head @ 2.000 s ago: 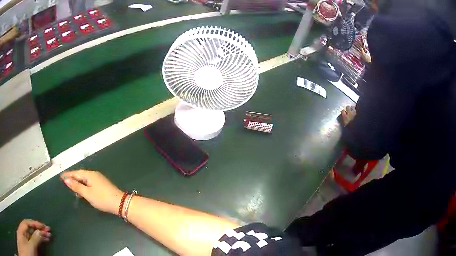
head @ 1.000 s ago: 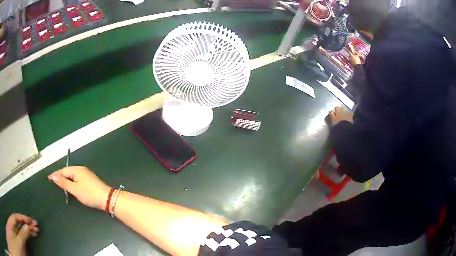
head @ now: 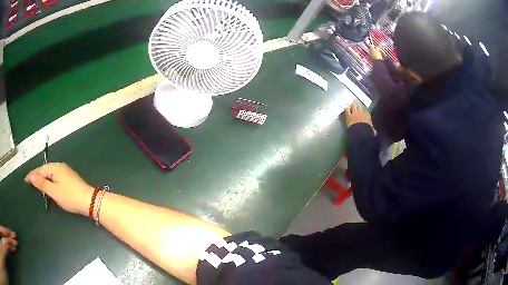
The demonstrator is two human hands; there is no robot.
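My right hand (head: 58,183) is over the dark green bench at the left, with its fingers closed around a thin, dark, pen-like tool, possibly tweezers (head: 46,147). The tool stands out above and below the fingers. My left hand (head: 5,245) is mostly cut off by the left edge; only some curled fingers show, and whether it holds anything is hidden. A white sheet (head: 93,275) lies at the bottom edge, partly cut off.
On the bench (head: 234,161) are a dark phone with a reddish edge (head: 156,134), a white desk fan (head: 203,55) and a small red-and-white item (head: 249,114). White slips (head: 312,77) lie farther off. A person in dark clothes (head: 429,150) sits at the right.
The view has turned right, so bench items shift left and my left hand is now mostly cut off. The tool in my right hand shows more clearly than two seconds ago.
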